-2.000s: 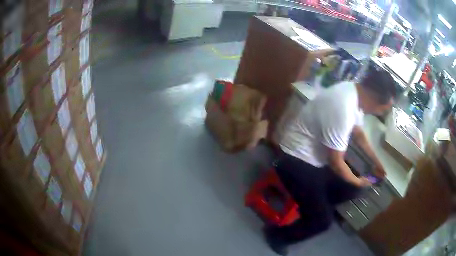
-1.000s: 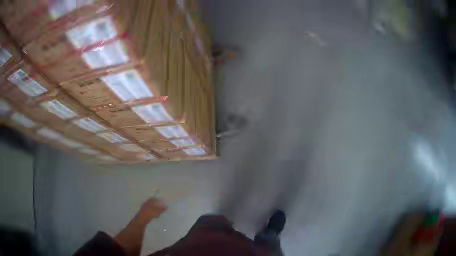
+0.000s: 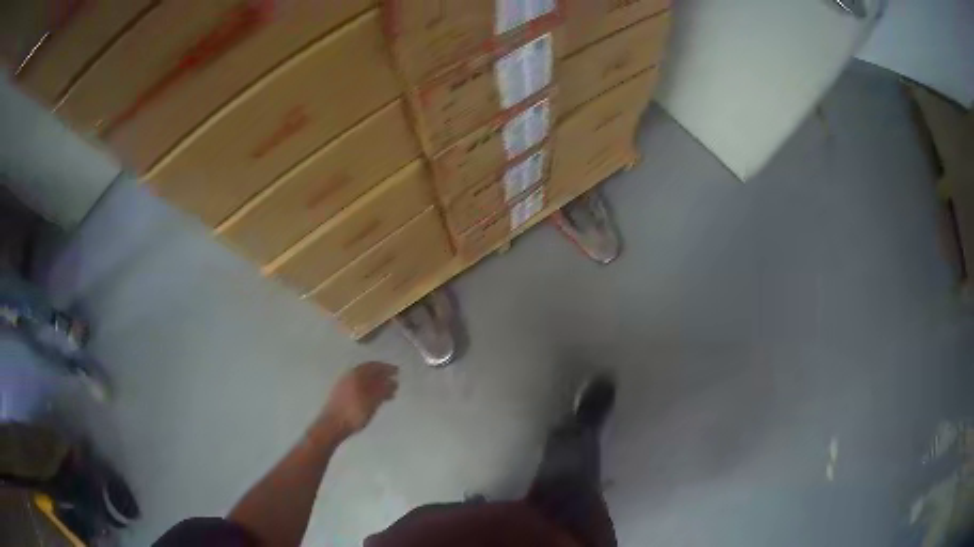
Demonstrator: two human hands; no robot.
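Observation:
Packed cartons (image 3: 320,182) with white labels and red print stand stacked on a pallet, ahead and to the left. Two fork tips (image 3: 433,331) of a pallet truck stick out from under the load on the near side. My left hand (image 3: 361,397) hangs bare over the floor, just short of the nearer fork tip and not touching the cartons. Its fingers look loosely curled, and no object shows in it. My right hand is not in view.
White cabinet-like units (image 3: 748,96) stand beyond the load at the upper right. Another person's shoe (image 3: 120,498) and blurred dark items are at the left edge. A brown board or carton (image 3: 945,160) is at the right edge. My shoe (image 3: 595,397) is on the grey floor.
The view has swung from a seated worker round to the pallet's near end. The fork tips now show, and my left hand is closer to the load.

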